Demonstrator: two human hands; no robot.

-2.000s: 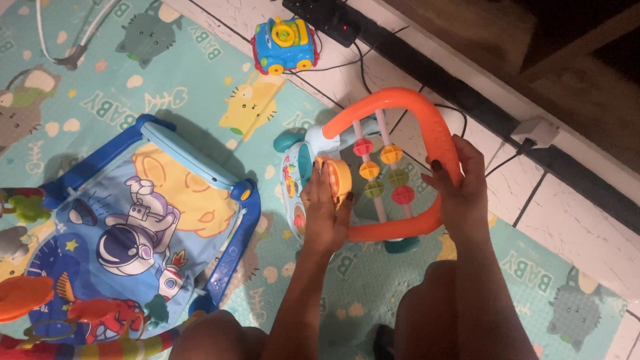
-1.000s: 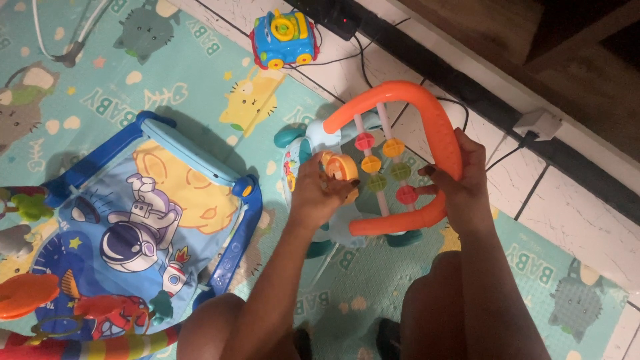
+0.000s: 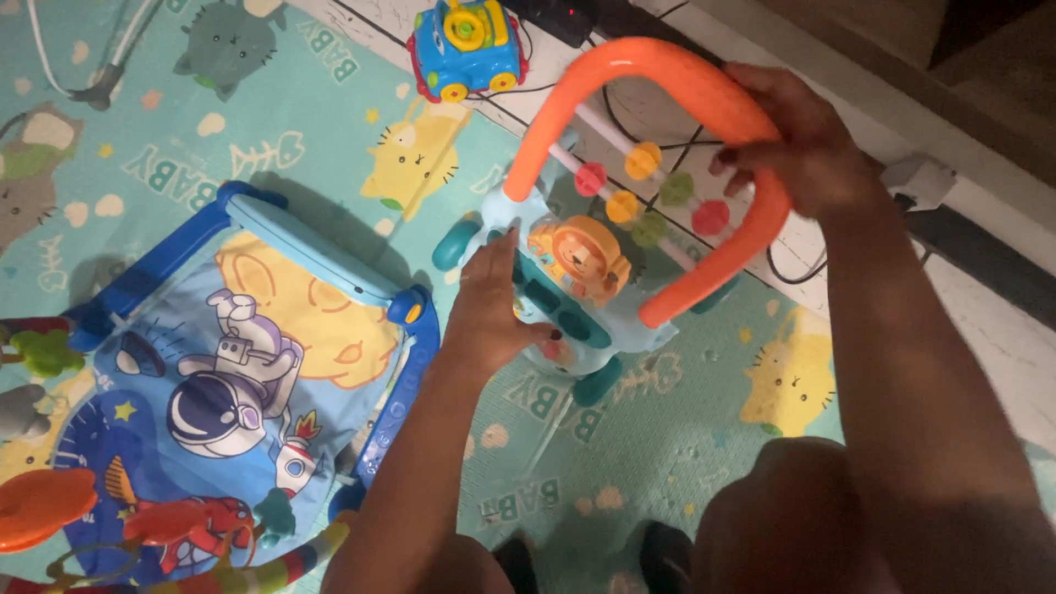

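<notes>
A baby push walker with an orange handle (image 3: 635, 58), a light blue body (image 3: 635, 330) and teal wheels stands on the play mat. My right hand (image 3: 796, 140) is wrapped around the upper right bend of the handle. My left hand (image 3: 499, 309) rests with spread fingers on the front panel, beside an orange lion piece (image 3: 582, 256); whether it grips the panel cannot be told. Colored beads (image 3: 623, 206) sit on two pale rods inside the handle.
A blue baby gym with an astronaut mat (image 3: 247, 363) and hanging toys (image 3: 190, 520) lies at the left. A blue toy car (image 3: 466, 49), black cables and a white plug (image 3: 920, 177) lie along the wall side. My knees and feet are at the bottom.
My left hand has moved from the orange lion piece to the walker's front panel. The walker has turned and tilted somewhat, with my right hand still on its handle.
</notes>
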